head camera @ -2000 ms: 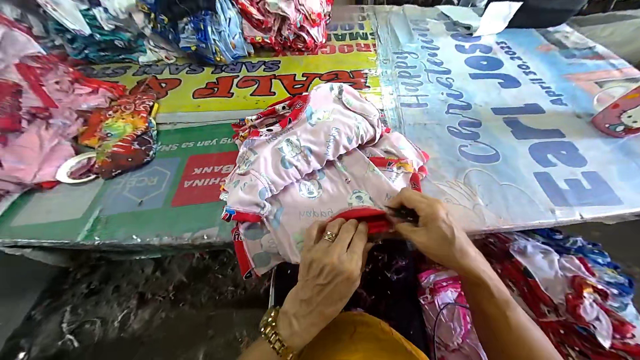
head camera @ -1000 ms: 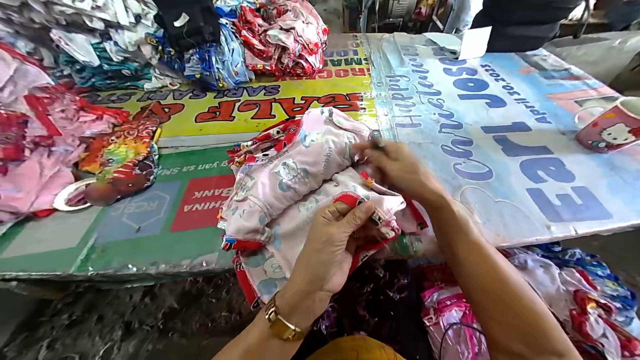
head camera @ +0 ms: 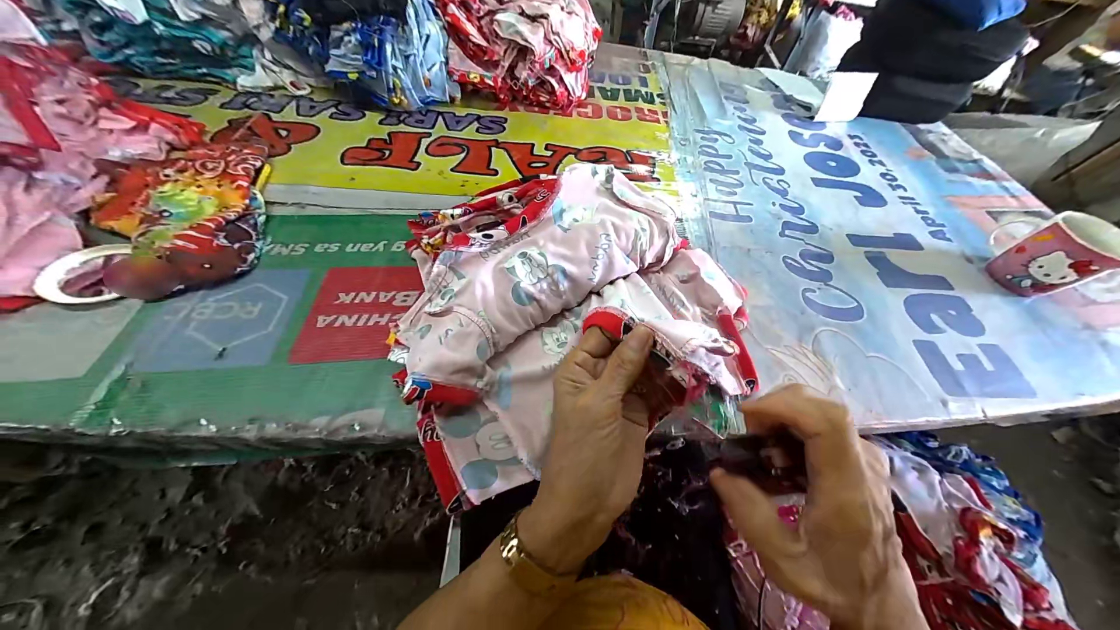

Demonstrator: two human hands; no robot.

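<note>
A stack of pale pink printed garments with red trim [head camera: 534, 280] lies at the table's near edge. My left hand [head camera: 604, 411], with a gold watch at the wrist, pinches the red-trimmed edge of the top garment between thumb and fingers. To its right, clear of the cloth, my right hand [head camera: 805, 490] is curled and blurred by motion, over the near edge of the table. A small dark thing shows between its thumb and fingers; I cannot tell what it is.
Banner sheets cover the table [head camera: 350, 411]. Bundled garments [head camera: 525, 48] lie at the back, pink cloth [head camera: 52, 192] and a white ring [head camera: 83, 273] at left. A pink mug [head camera: 1054, 254] stands at right; more garments [head camera: 971, 534] are piled below the edge.
My right hand has moved from over the garments to the right and nearer to me, off the cloth. My left hand still pinches the red-trimmed edge.
</note>
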